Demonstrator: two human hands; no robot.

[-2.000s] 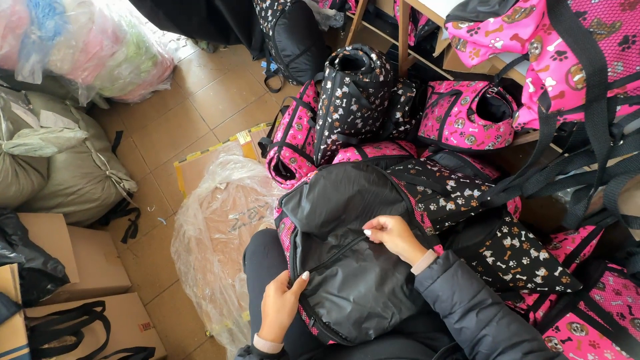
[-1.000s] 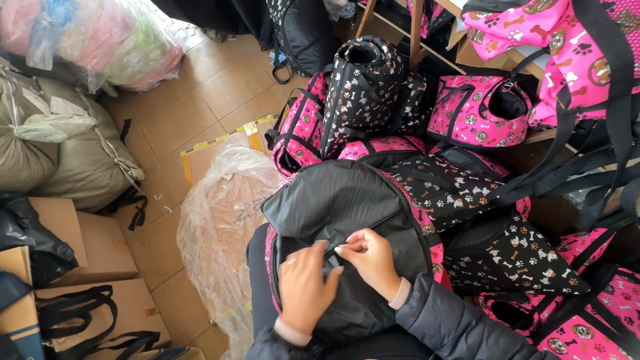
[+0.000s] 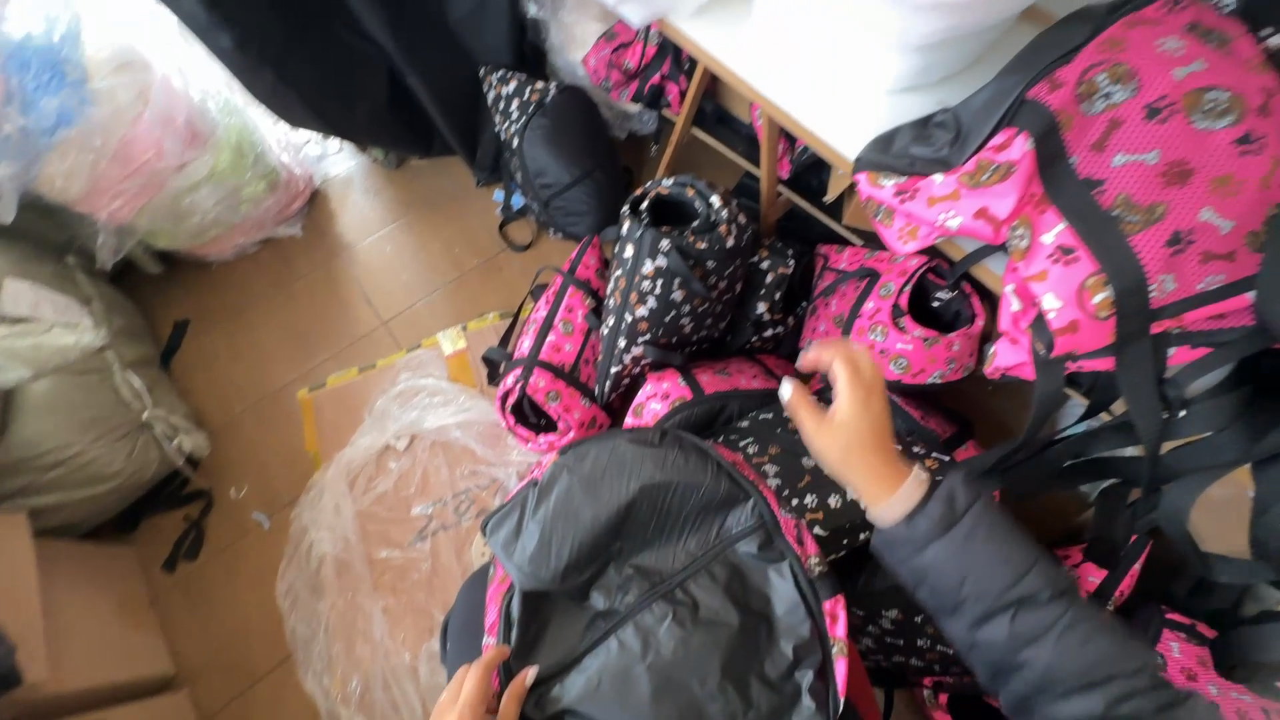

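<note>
A pink fabric bag with a black lining [image 3: 650, 570] lies on my lap, its lining and a zipper seam facing up. At its lower left edge my left hand [image 3: 485, 690], partly cut off by the frame, has thumb and fingers around the rim. My right hand [image 3: 840, 420] is raised past the bag's upper right edge, slightly blurred, thumb and index finger curved near each other; whether something small is between them I cannot tell. Beneath that hand lies a black paw-print bag [image 3: 780, 460].
Pink bags [image 3: 895, 310] and a black patterned bag [image 3: 675, 290] stand beyond. A wooden-legged table [image 3: 780, 50] is at upper right, beside a large pink bag with straps [image 3: 1160, 180]. Cardboard boxes [image 3: 100, 620], a stuffed sack [image 3: 80, 400] and clear plastic [image 3: 390, 560] lie left.
My right hand has lifted from the middle of the lining and moved up and right. My left hand has gone from the middle back to the bag's left edge.
</note>
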